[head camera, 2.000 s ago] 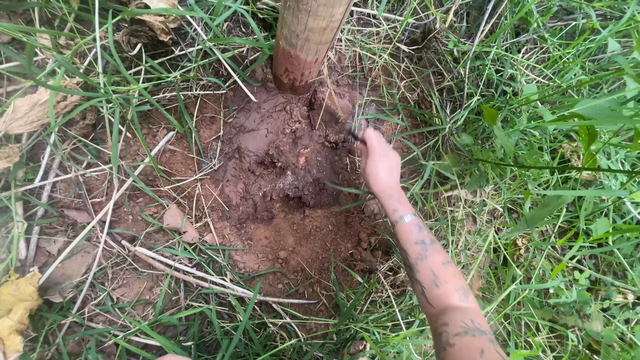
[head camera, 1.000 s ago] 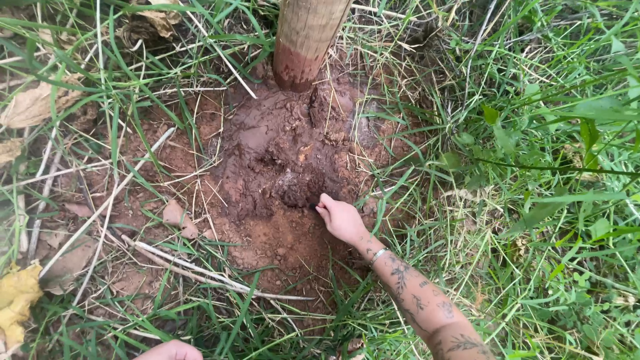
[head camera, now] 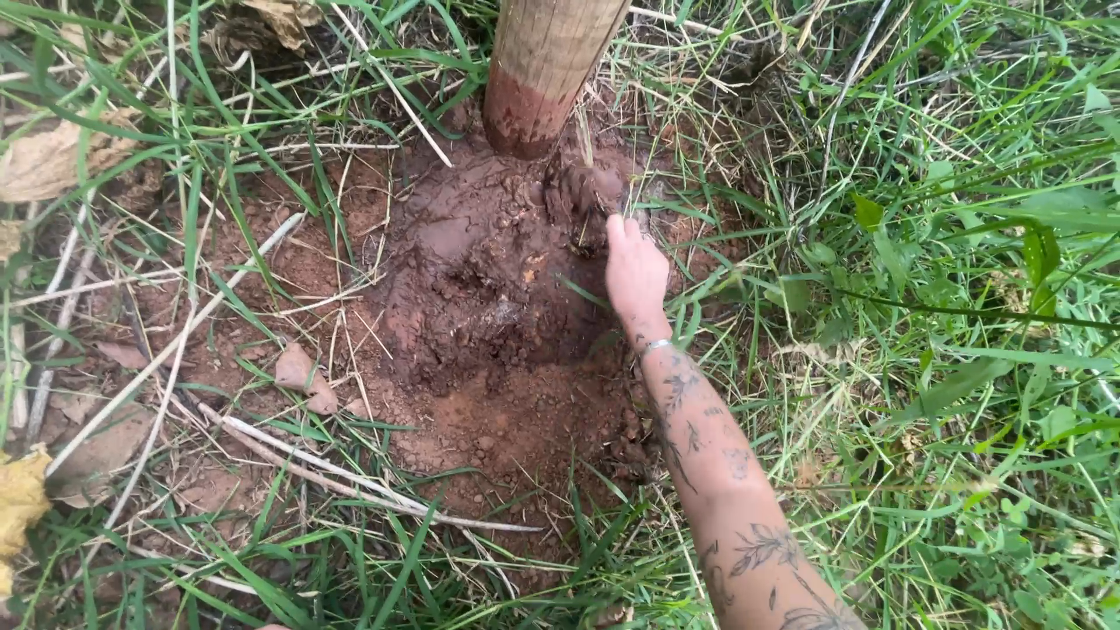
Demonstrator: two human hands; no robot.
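Observation:
My right hand is closed at the right side of a wet, reddish-brown mud mound. Its fingers grip the near end of a mud-coated object; mud hides its exact kind. The object lies against the mound, just below and right of a round wooden post. The post's lower end is stained reddish and meets the mud. Of my left hand only a sliver of skin shows at the bottom edge, so its fingers are hidden.
Green grass surrounds the mound. Dry stalks and brown leaf pieces lie to the left and below. A yellow leaf is at the left edge. Loose reddish soil lies below the wet mud.
My right hand has moved from the mound's lower right side up toward the post since one second ago. My left hand, partly in view then, has mostly left the bottom edge.

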